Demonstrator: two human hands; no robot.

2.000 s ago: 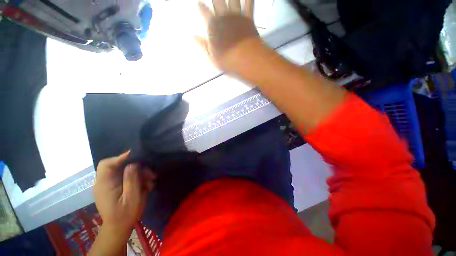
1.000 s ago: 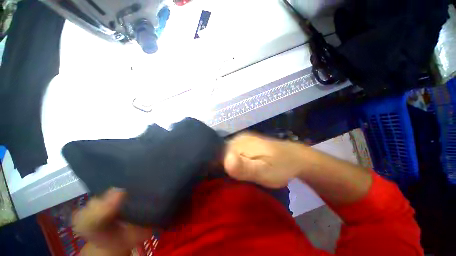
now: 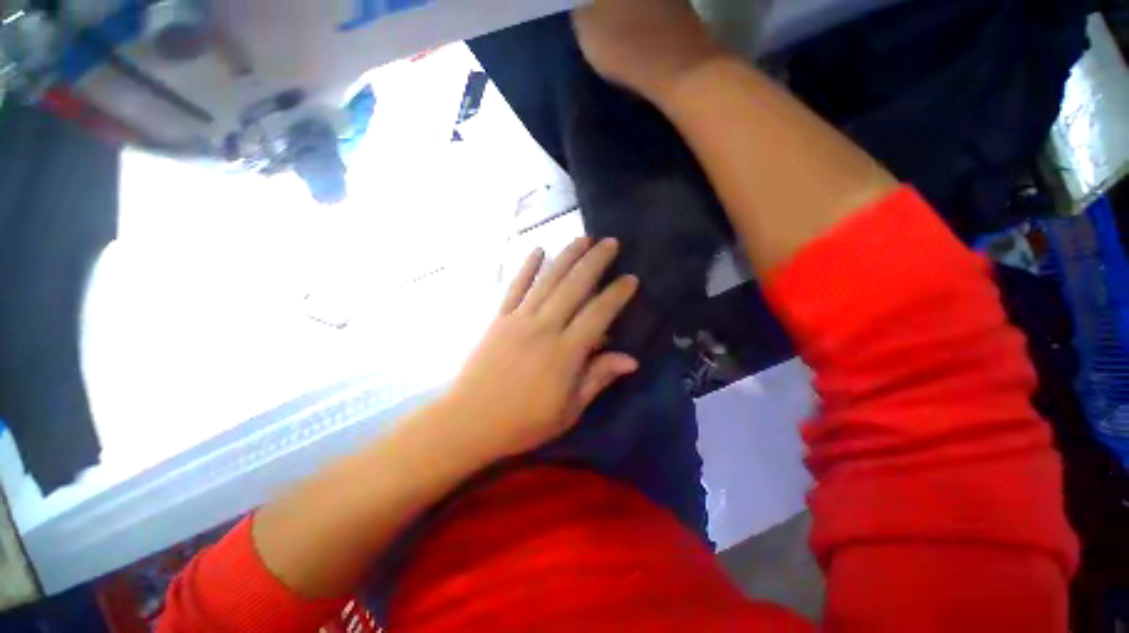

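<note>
A black fabric panel (image 3: 638, 204) lies over the right part of the white table and hangs over its front edge toward my lap. My left hand (image 3: 539, 346) lies flat with fingers spread, its fingertips on the panel's left edge. My right hand (image 3: 644, 43) is at the top of the view on the far end of the black cloth; its fingers are cut off or hidden, so its grip cannot be told. The sewing machine head (image 3: 198, 74) is at the upper left, with a dark cylindrical attachment (image 3: 324, 171) hanging from it.
Black cloth (image 3: 43, 297) lies at the far left. More dark cloth (image 3: 941, 111) is piled at the upper right. A ruler scale (image 3: 272, 439) runs along the table front. A blue crate (image 3: 1096, 322) is at the right, a pale board (image 3: 755, 451) below the table.
The black piece held over my lap is no longer seen there. A black panel now lies on the table's right side. My left hand moved right and up onto it; my right hand moved up to the far end.
</note>
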